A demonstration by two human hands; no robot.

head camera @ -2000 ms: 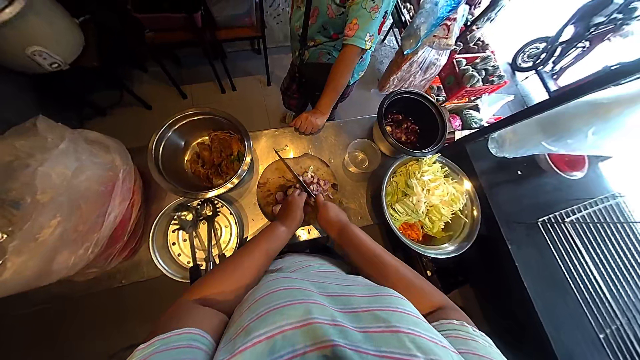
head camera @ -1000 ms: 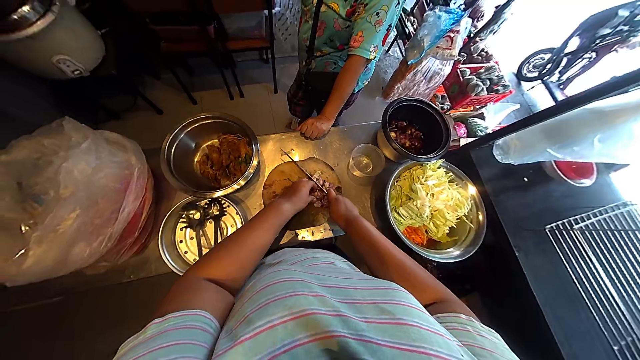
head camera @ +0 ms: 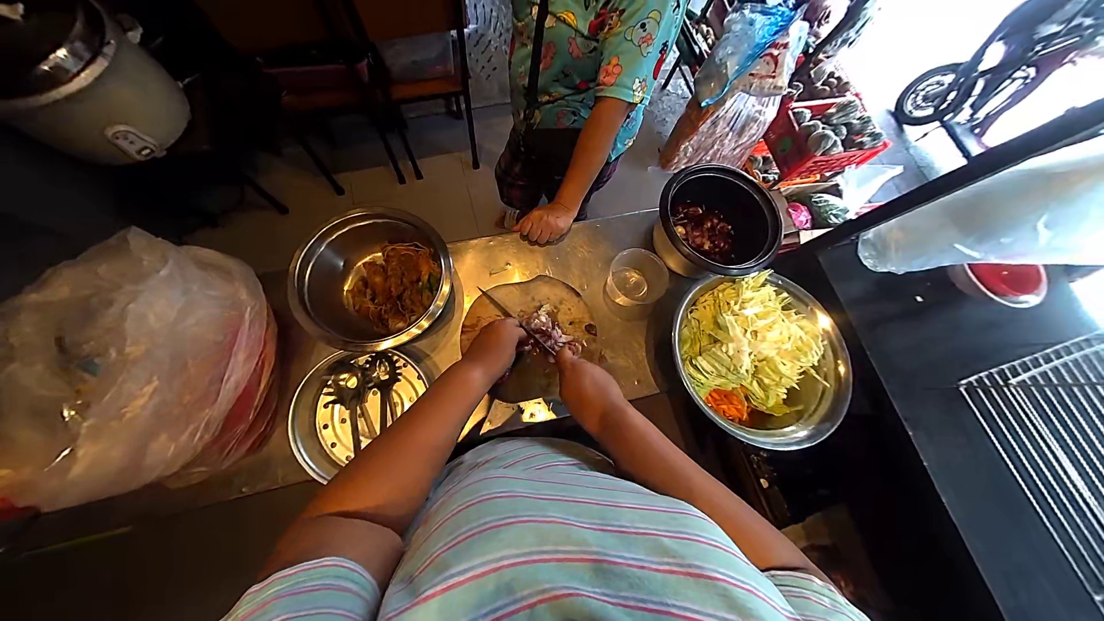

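A round wooden chopping board (head camera: 539, 379) lies on the metal-topped table. On it is a small heap of chopped purple onion or shallot (head camera: 545, 326). A knife (head camera: 500, 306) slants across the board over the heap, its tip toward the upper left. My right hand (head camera: 588, 384) grips the knife's handle end at the heap's lower right. My left hand (head camera: 496, 347) is at the heap's left edge, close against the blade; its fingertips are hidden, so I cannot tell whether it presses the blade or the pieces.
A steel bowl of cooked food (head camera: 315, 289) and a perforated tray with utensils (head camera: 302, 414) are left. Right are a plastic cup (head camera: 636, 278), a dark pot (head camera: 720, 185) and a bowl of shredded cabbage (head camera: 841, 379). A person's hand (head camera: 546, 224) rests on the far table edge.
My left hand was over the board's left part a second ago and is now lower, by the blade. The other person's hand stays on the table edge.
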